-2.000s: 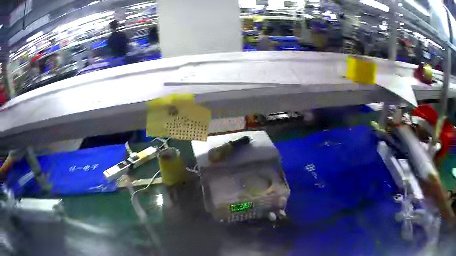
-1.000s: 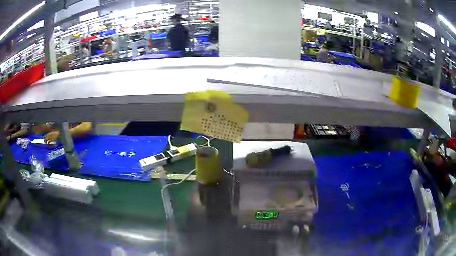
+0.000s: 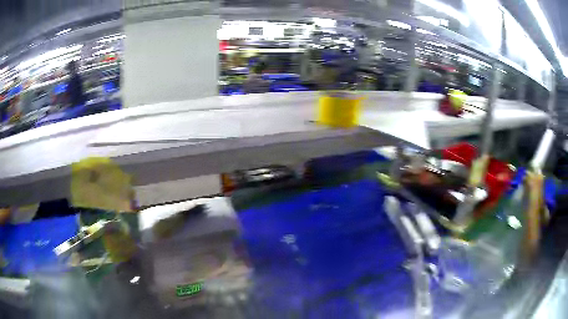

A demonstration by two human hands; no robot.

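Note:
Neither of my hands can be made out; the frame is blurred. The grey-white bench tester [image 3: 199,265] with green lit digits stands at the lower left. A dark and tan handled tool [image 3: 180,221] lies on its top. White power strips [image 3: 414,233] lie at the right on the blue sheet [image 3: 324,249], with white cords and plugs [image 3: 445,280] below them. A short white socket strip [image 3: 84,237] is at the far left, beside a blurred yellow cup or roll [image 3: 119,243].
A grey-white shelf [image 3: 249,140] crosses above the bench, with a yellow tape roll [image 3: 339,111] on it and a yellow card [image 3: 99,184] on its edge. A red bin [image 3: 498,180] is at the right. A blurred person [image 3: 75,84] is at the far back left.
The view has swung to the right, so the tester, card and tape roll now sit further left. More of the right side, with the strips and red bin, shows.

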